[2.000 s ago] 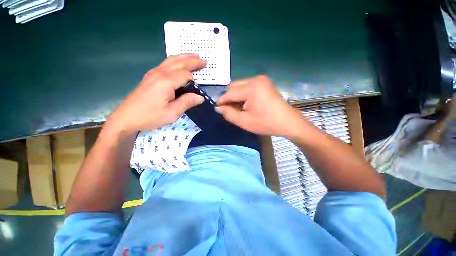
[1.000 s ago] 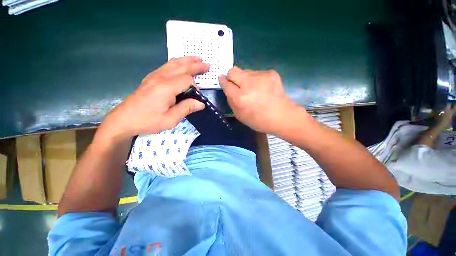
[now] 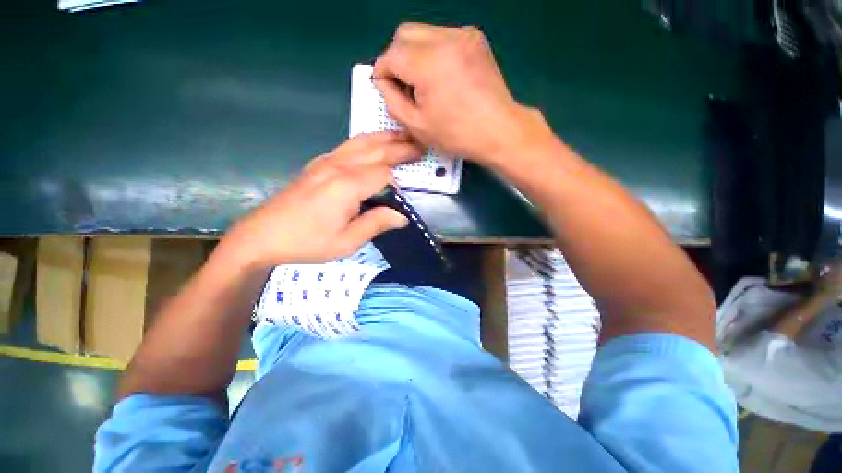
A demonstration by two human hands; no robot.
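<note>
A white perforated cover (image 3: 365,103) lies on the green bench, partly hidden by both hands. A black pad (image 3: 441,172) shows at its near right corner. My left hand (image 3: 346,189) holds the black pad sheet (image 3: 406,245) between thumb and fingers, its fingertips resting on the cover's near part. The white printed liner (image 3: 314,294) hangs from the sheet over the lap. My right hand (image 3: 443,88) is over the cover, thumb and fingertip pinched together at its far left corner; whether a small pad is between them cannot be told.
The green bench (image 3: 212,111) spans the front. White cover edges (image 3: 81,4) show at the far left. Below the bench are brown boxes (image 3: 115,291) at left and a carton of covers (image 3: 545,337) at right. Another person's pale clothing (image 3: 785,360) shows at far right.
My right hand has moved from the cover's near right corner up to its far left corner. A black pad now shows at the near right corner. My left hand keeps the sheet.
</note>
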